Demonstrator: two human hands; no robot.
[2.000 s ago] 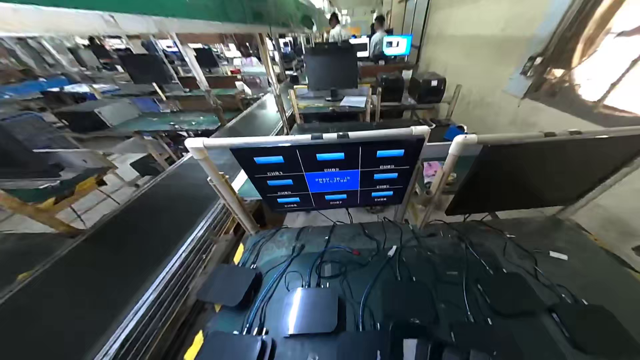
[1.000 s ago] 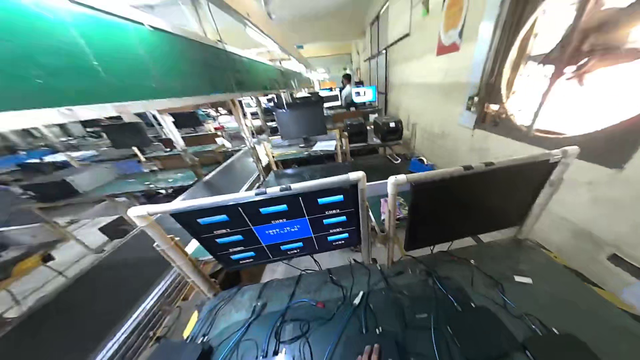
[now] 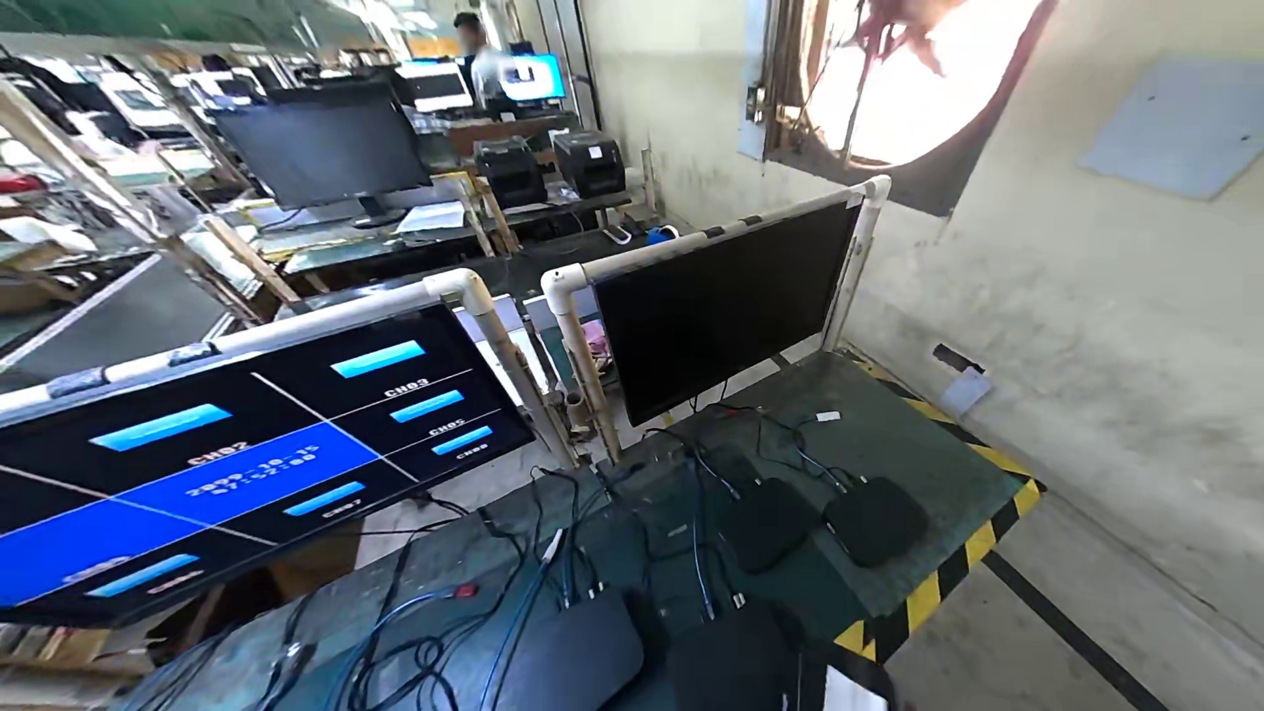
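Neither of my hands can be made out. Several flat black set-top boxes lie on the green bench mat: one at the far right [image 3: 874, 520], another beside it [image 3: 768, 525], a larger one at the bottom centre [image 3: 573, 652] and one right of that [image 3: 736, 657]. Cables [image 3: 425, 652] run from the boxes toward the back of the bench. A dark item with a white label [image 3: 851, 691] is cut off by the bottom edge. The lit monitor [image 3: 296, 474] shows a grid of blue bars; the monitor to its right [image 3: 731, 296] has a dark screen.
White pipe frames [image 3: 568, 281] surround both monitors. Yellow-black tape [image 3: 923, 600] marks the bench's right edge. Behind are another monitor [image 3: 321, 143], two black printers [image 3: 590, 163] and a person [image 3: 486, 69]. A wall with a round fan opening [image 3: 889, 79] stands at the right.
The view has swung right and closer to the bench. Fingers visible at the bottom edge one second ago are out of sight now.
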